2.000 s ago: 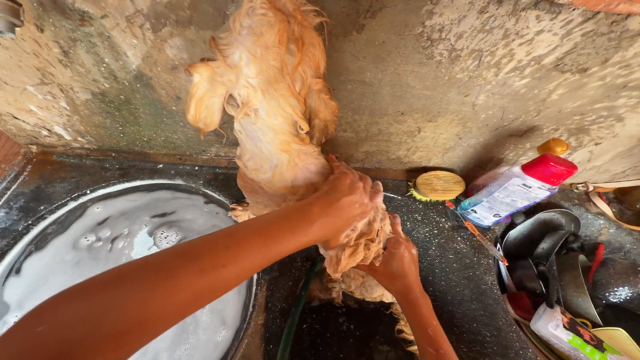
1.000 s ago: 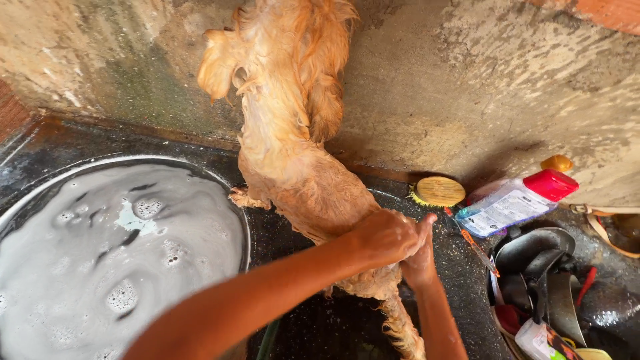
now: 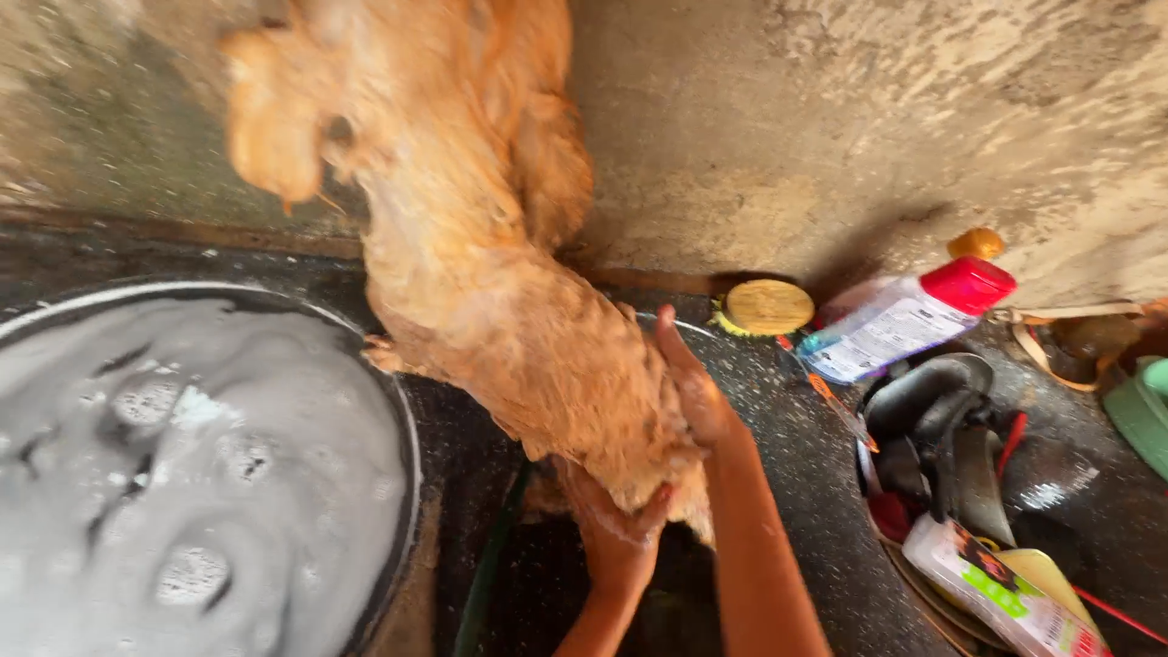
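Observation:
A wet, light-brown dog [image 3: 511, 328] stands along the wall, its head end at the top and its hindquarters toward me. My left hand [image 3: 611, 529] cups the underside of its rear end, fingers partly hidden by the fur. Against the right side of the hindquarters lies my right hand [image 3: 698, 397], thumb and fingers in the lathered coat. At the left, a round tub [image 3: 412, 438] holds grey, foamy water [image 3: 274, 511].
A wooden-backed brush [image 3: 769, 307], an orange-marked stick [image 3: 835, 401] and a red-capped bottle [image 3: 899, 324] lie by the stained wall [image 3: 693, 137]. Lower right, a basin [image 3: 922, 593] holds dark pans [image 3: 931, 401] and a plastic pack [image 3: 1004, 584]. A green container [image 3: 1145, 411] stands at the edge.
My left hand has moved from the top of the dog's rump to beneath it. My right hand stays at its right side. The view has come closer to the dog.

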